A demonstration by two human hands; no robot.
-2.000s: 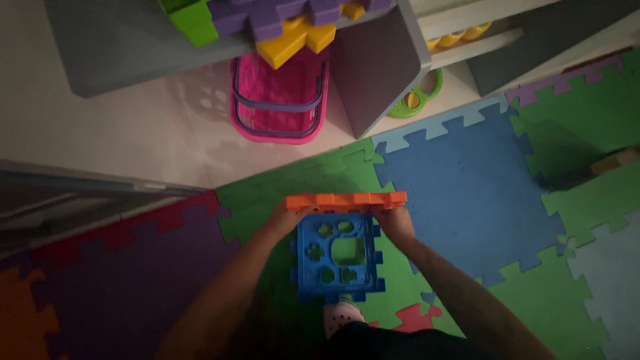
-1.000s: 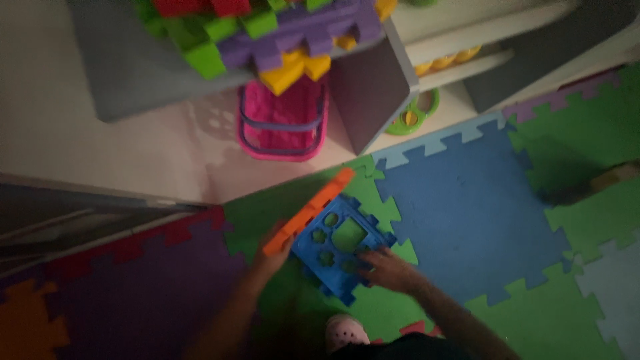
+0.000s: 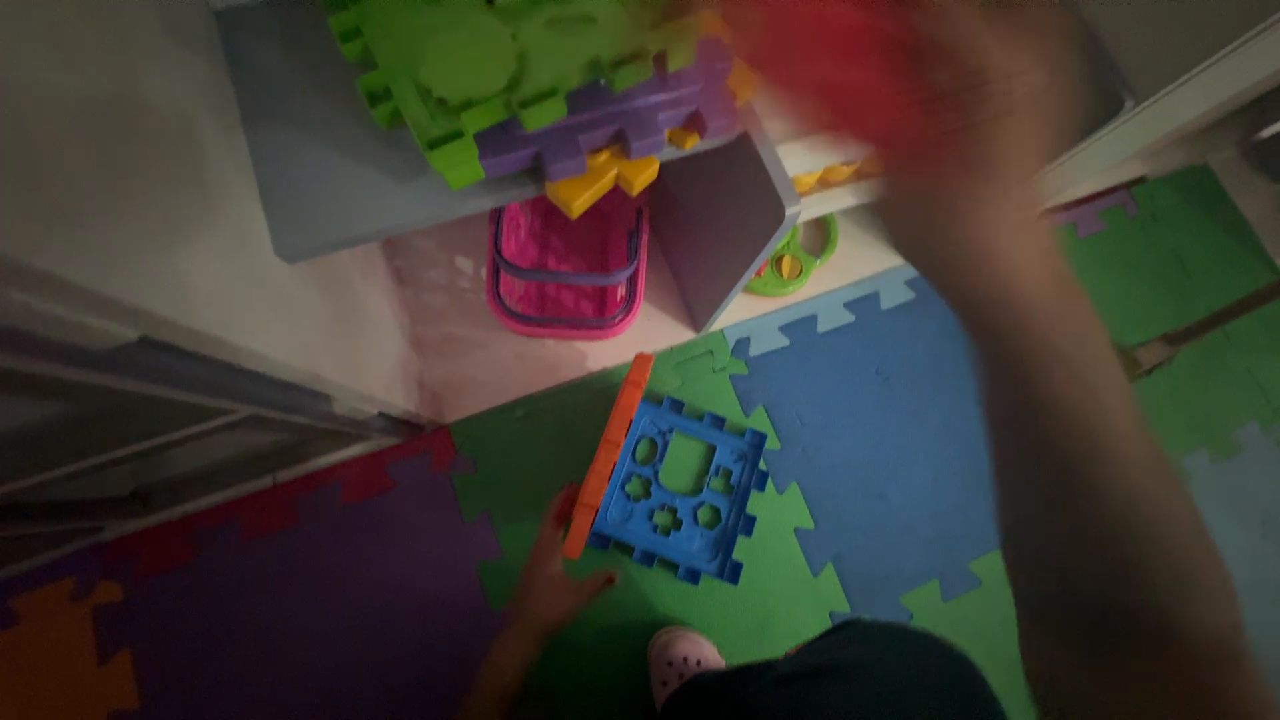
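A blue plastic panel (image 3: 690, 495) with shaped holes and notched edges lies above the green foam mat. An orange panel (image 3: 608, 455) stands edge-on along its left side, joined or touching. My left hand (image 3: 560, 575) is at the lower end of the orange panel, fingertips behind it and thumb apart. My right hand (image 3: 980, 110) is raised at the upper right, blurred, with a blurred red plastic piece (image 3: 850, 70) at its fingers. Green (image 3: 550, 50), purple (image 3: 620, 110) and yellow (image 3: 600, 180) notched panels are stacked on the grey shelf, left of the red piece.
The grey shelf (image 3: 340, 190) overhangs a pink basket (image 3: 570, 315). A grey upright divider (image 3: 725, 230) separates it from a green toy (image 3: 790, 268). Interlocking foam mats (image 3: 880, 400) cover the floor. A pink clog (image 3: 683, 660) shows at the bottom.
My right hand has left the blue panel and moved up to the shelf's height, where a red piece is now at its fingers. My left hand has stayed near the orange panel.
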